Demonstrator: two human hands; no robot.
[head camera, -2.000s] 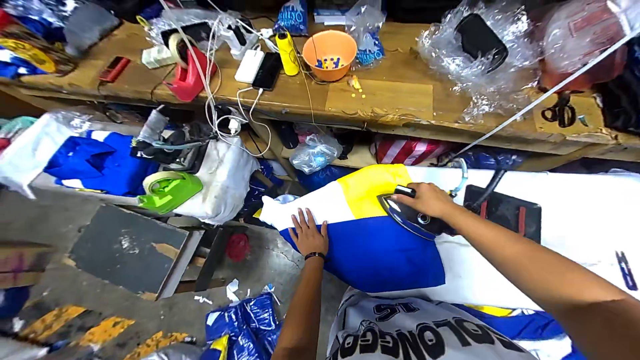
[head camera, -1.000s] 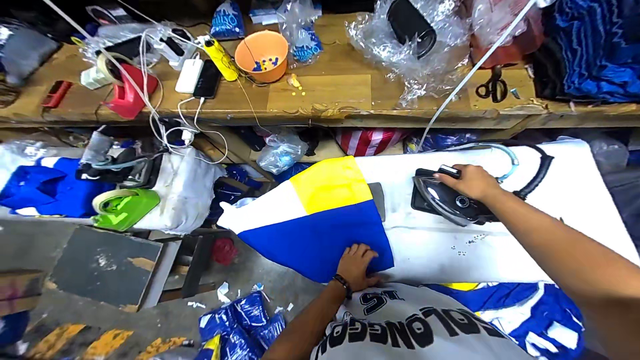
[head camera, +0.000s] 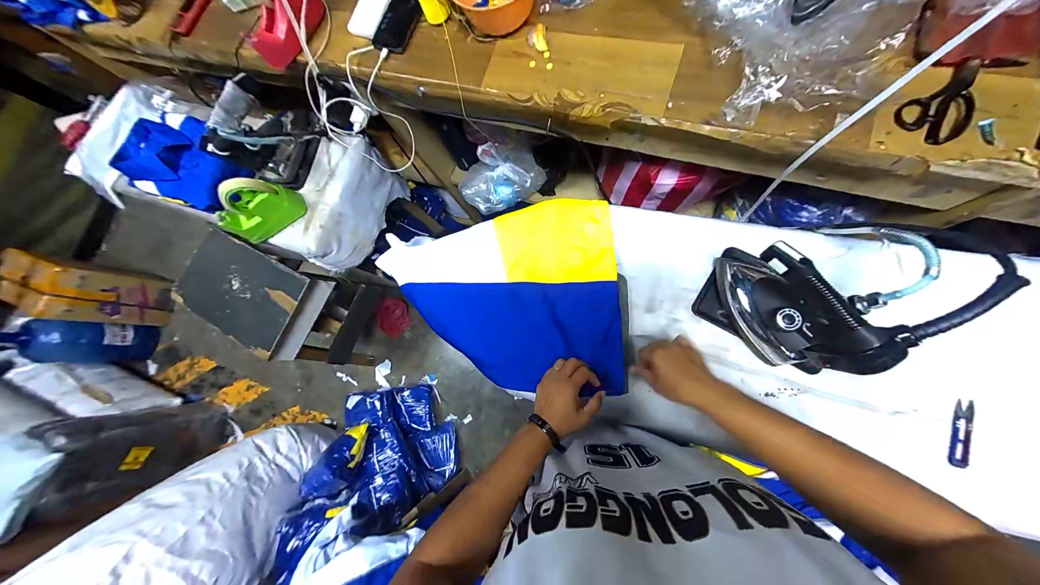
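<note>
A blue, yellow and white fabric piece (head camera: 512, 325) lies over the narrow end of the white padded ironing board (head camera: 861, 422). My left hand (head camera: 569, 396) rests at its lower right corner, fingers bent; whether they pinch the cloth is not clear. Just right of the cloth's edge is my right hand (head camera: 673, 370), low over the board with curled fingers, and I cannot tell if it touches the edge. A dark strip shows along that edge. Further right, the black steam iron (head camera: 792, 313) sits on a dark rest, its hose and cable running right.
Thread snips (head camera: 961, 433) lie on the board at the right. Behind is a wooden workbench (head camera: 585, 77) with black scissors (head camera: 936, 106), phones and white cables. A green tape dispenser (head camera: 258, 210) stands on the left. Plastic-wrapped blue packages (head camera: 390, 439) lie on the floor below.
Two seconds ago my right hand held the iron on the cloth; one second ago it was at the iron on its rest. Now it has let go and come left to the cloth's edge.
</note>
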